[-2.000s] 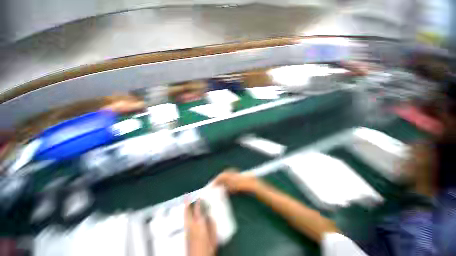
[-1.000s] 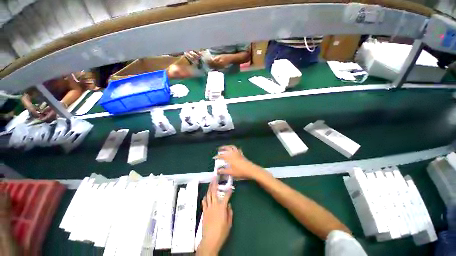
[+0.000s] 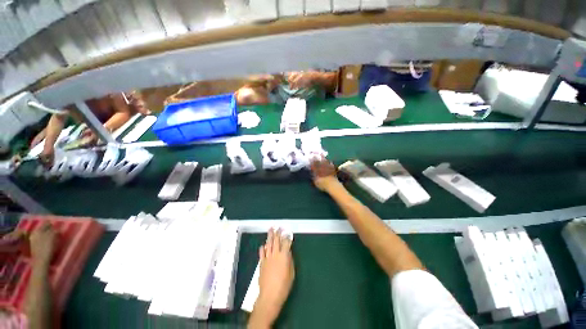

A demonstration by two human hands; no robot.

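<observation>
My left hand (image 3: 276,270) is palm down on a slim white retail carton (image 3: 253,290) on the green bench, its fingers over the far end near the rail. My right hand (image 3: 323,172) is stretched over the conveyor belt, its fingertips at the near end of a bagged product (image 3: 313,144). Whether they grip it is hidden. Several more bagged products (image 3: 273,153) lie to its left. White cartons (image 3: 167,257) lie in an overlapping pile left of my left hand. Three open cartons (image 3: 401,182) lie on the belt to the right of my right hand.
A pale metal rail (image 3: 321,226) divides bench and conveyor belt (image 3: 270,200). A carton stack (image 3: 511,270) is at right. A red tray (image 3: 74,257) with a neighbour's hand (image 3: 42,243) is at left. A blue bin (image 3: 196,120) and other workers' hands are on the far side, below the overhead shelf (image 3: 289,48).
My right hand has left my left hand and reached forward over the belt to the bagged products. One more carton lies on the belt at right. The view has shifted slightly.
</observation>
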